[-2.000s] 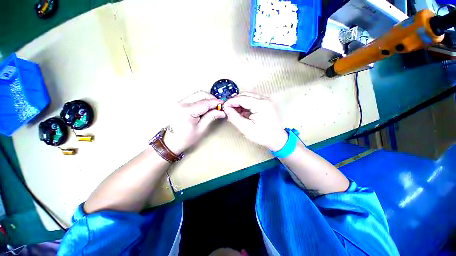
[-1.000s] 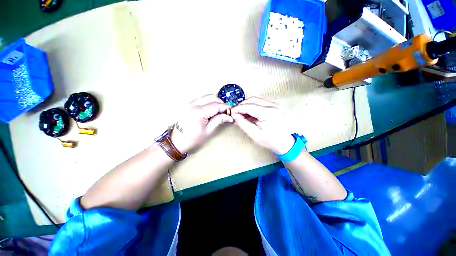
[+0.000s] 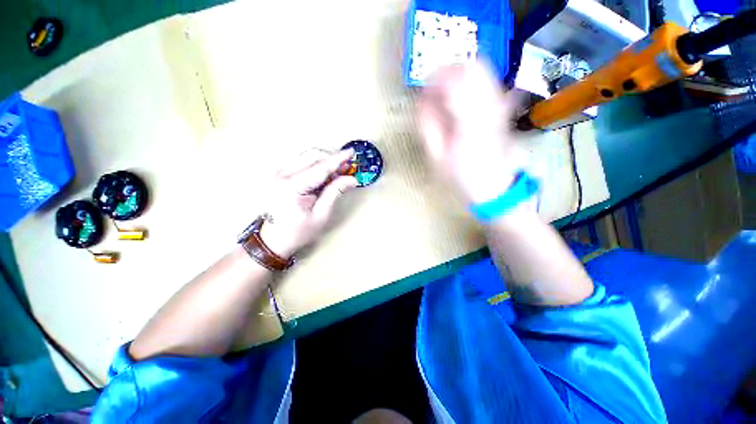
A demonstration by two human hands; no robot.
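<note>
A round black housing (image 3: 365, 163) with a green board inside lies on the tan cardboard in front of me. My left hand (image 3: 319, 186) is at its left edge, with thumb and fingers around a small orange-gold cylinder (image 3: 349, 168) over the board. My right hand (image 3: 468, 124) is raised to the right, strongly blurred, just below the blue bin of white parts (image 3: 444, 45); whether it holds anything cannot be told.
Two black housings (image 3: 120, 195) with gold cylinders on leads lie at left, beside a blue bin (image 3: 31, 161). Another black unit (image 3: 45, 36) is at the upper left. The orange screwdriver (image 3: 609, 83) hangs at upper right, by a pale metal box (image 3: 580, 37).
My right hand has left the housing and moved up and right towards the white parts. My left hand has stayed at the housing, now with the cylinder over the board. The view has shifted slightly.
</note>
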